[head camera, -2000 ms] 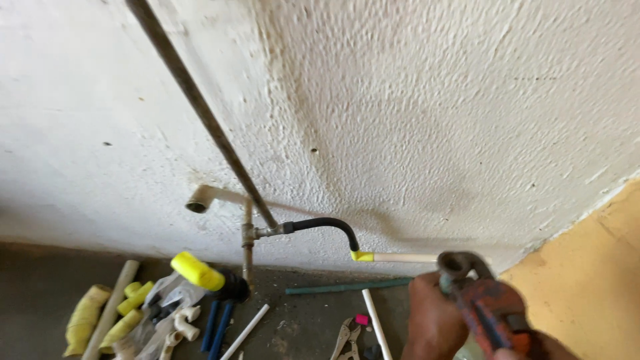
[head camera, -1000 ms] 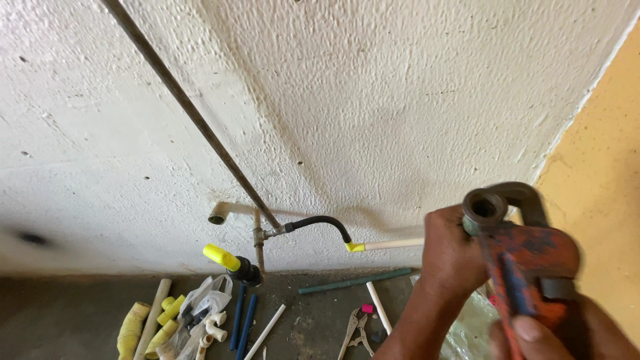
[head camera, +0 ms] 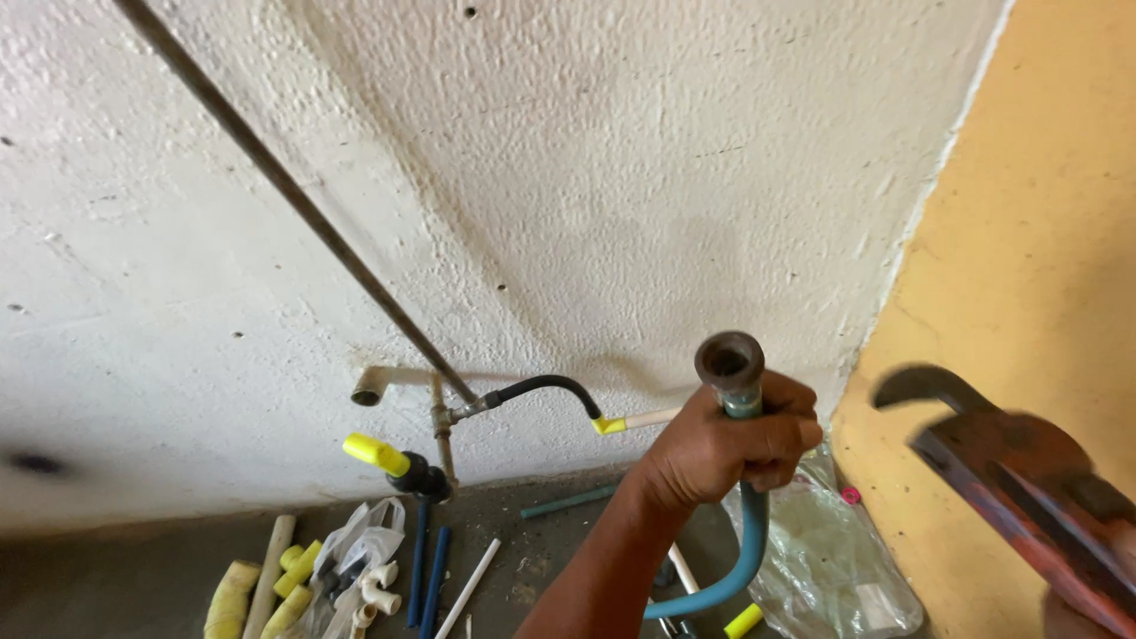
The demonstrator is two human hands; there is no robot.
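Observation:
My left hand (head camera: 737, 439) is closed round a blue-green hose (head camera: 753, 541) just below its rusty metal end fitting (head camera: 729, 359), whose round opening faces up. At the right edge my right hand (head camera: 1100, 559), mostly cut off and partly hidden, holds a red pipe wrench (head camera: 1021, 497). The wrench's hooked jaw (head camera: 927, 386) stands apart from the fitting, to its right, with nothing between the jaws. The hose curves down and back to the left below my left wrist.
A metal pipe (head camera: 302, 204) slants down the white wall to a tee (head camera: 441, 415) with a black hose (head camera: 550, 382). Below is a yellow-handled valve (head camera: 377, 453). On the floor lie yellow fittings (head camera: 297, 568), blue pipes (head camera: 435, 577), a white pipe (head camera: 468, 588) and a clear plastic bag (head camera: 825, 559).
The wrench has come away from the hose's end fitting and moved to the right. My left hand still holds the hose, whose curved length now shows.

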